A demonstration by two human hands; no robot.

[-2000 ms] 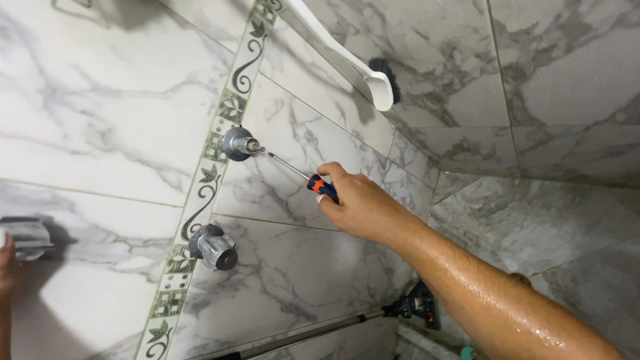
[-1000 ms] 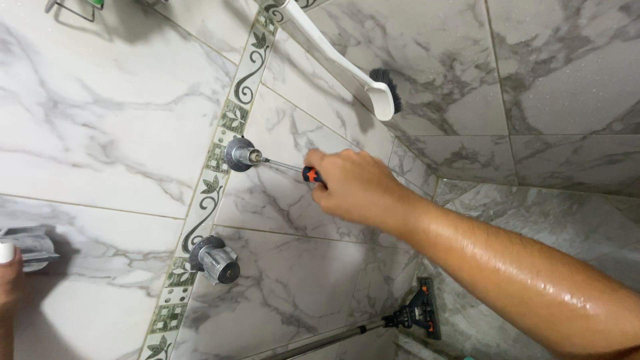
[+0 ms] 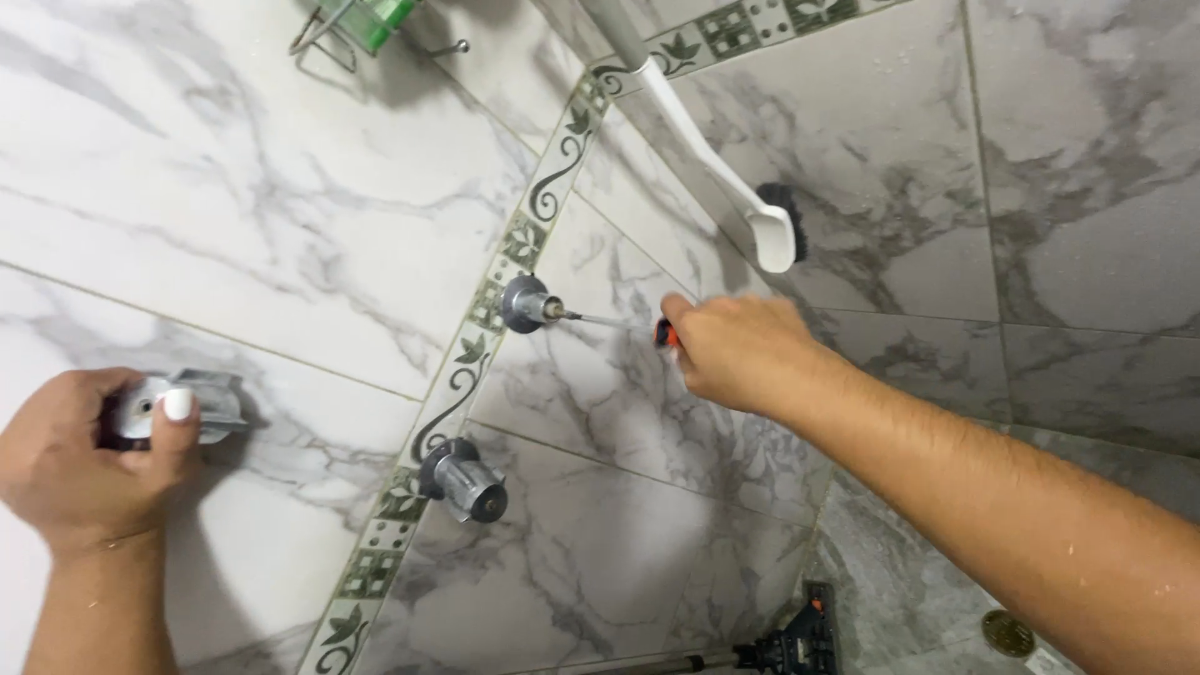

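Observation:
My right hand (image 3: 741, 352) grips the dark and orange handle of a screwdriver (image 3: 609, 322). The screwdriver's shaft reaches left to the exposed stem of a shower valve (image 3: 534, 305), whose knob is off; the tip meets the stem's end. Below it on the wall, a second valve carries its ribbed metal knob (image 3: 467, 483). At the left, my left hand (image 3: 112, 450) holds a loose metal faucet knob (image 3: 202, 405), with its hollow or holed face partly under the thumb.
A white long-handled brush (image 3: 773, 239) with dark bristles hangs at the upper right. A wire rack (image 3: 328, 37) with a green item is at the top left. A black floor-tool head (image 3: 797, 642) on a pole and a round floor drain (image 3: 1008, 633) are at the bottom right.
The view has shifted, bringing my left hand and its knob more fully into sight. My right hand still holds the screwdriver at the same valve stem.

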